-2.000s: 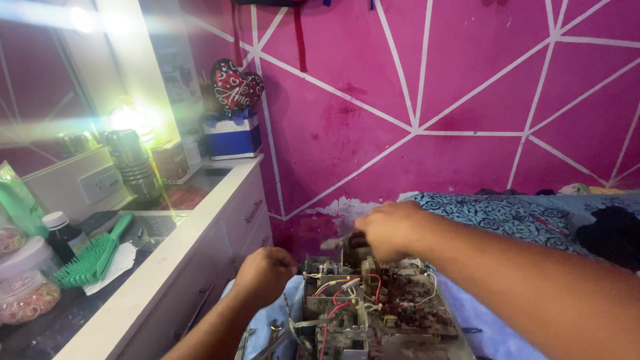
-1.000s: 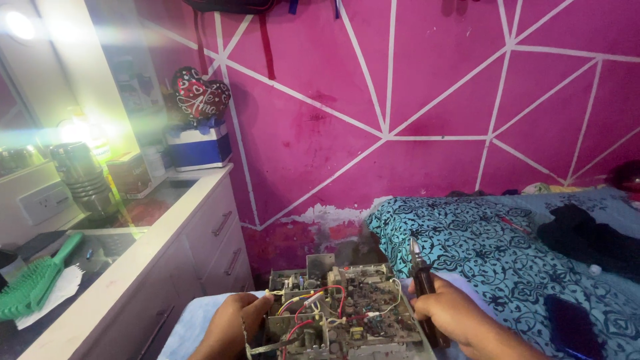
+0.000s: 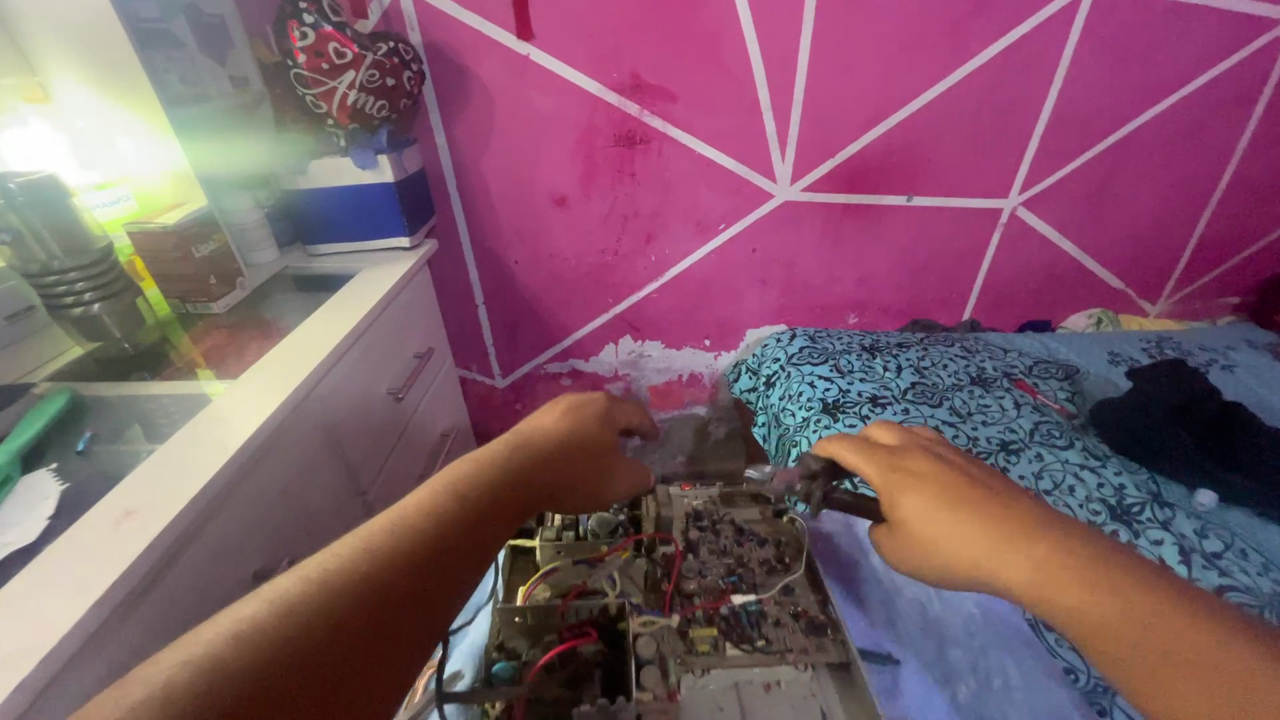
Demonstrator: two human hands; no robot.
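An opened electronic chassis with a dusty circuit board and red, yellow and white wires lies low in the middle of the head view. My left hand is at its far left edge, fingers bent and thumb near the rim; whether it touches or pinches anything there cannot be told. Over the far right corner, my right hand is closed around dark-handled pliers, whose blurred metal tip points left along the far edge. A grey piece stands behind the chassis, partly hidden.
A white dresser with drawers runs along the left, bearing a metal canister, a green hairbrush and boxes. At right lies a bed with a patterned turquoise pillow and black cloth. Behind is a pink wall.
Both hands have moved from the chassis's sides, where they were one second ago, to its far edge. The pliers, upright then in my right hand, now point left.
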